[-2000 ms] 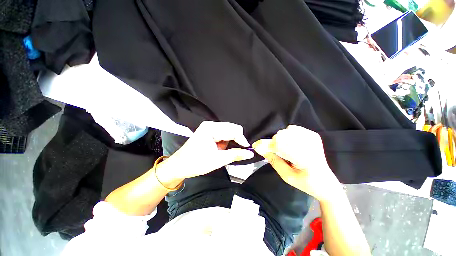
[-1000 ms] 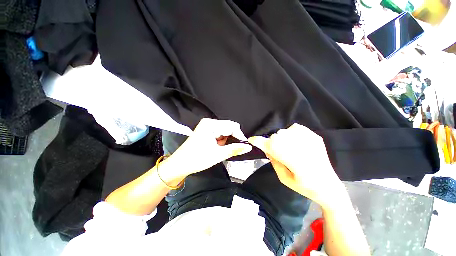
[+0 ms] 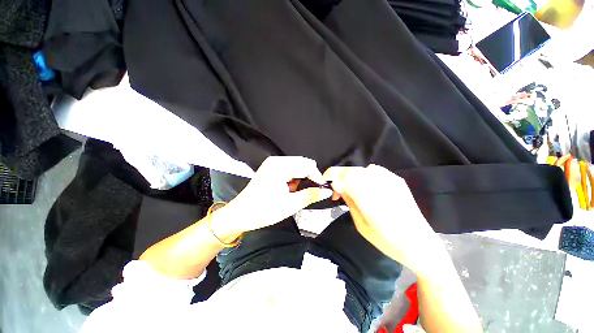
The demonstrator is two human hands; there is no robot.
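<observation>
A large black garment (image 3: 306, 84) lies spread over the white table, its folded hem (image 3: 495, 195) running along the near edge to the right. My left hand (image 3: 277, 192) pinches the hem edge between thumb and fingers. My right hand (image 3: 371, 201) touches it at the fingertips, thumb and forefinger closed at the same spot of black cloth. A needle or thread is too small to make out there, so what the right fingertips hold besides cloth cannot be told.
Orange-yellow scissor handles (image 3: 579, 182), a dark patterned item (image 3: 577, 241), a multicoloured clump (image 3: 531, 110) and a smartphone (image 3: 513, 42) lie at the right. Folded black pieces (image 3: 430, 23) are at the top. Rough black garments (image 3: 91, 227) hang at the left. Something red (image 3: 410, 309) is below right.
My right hand's fingers have shifted slightly and now meet the left fingertips more closely at the hem. My left hand has stayed nearly in place. The garment has barely moved.
</observation>
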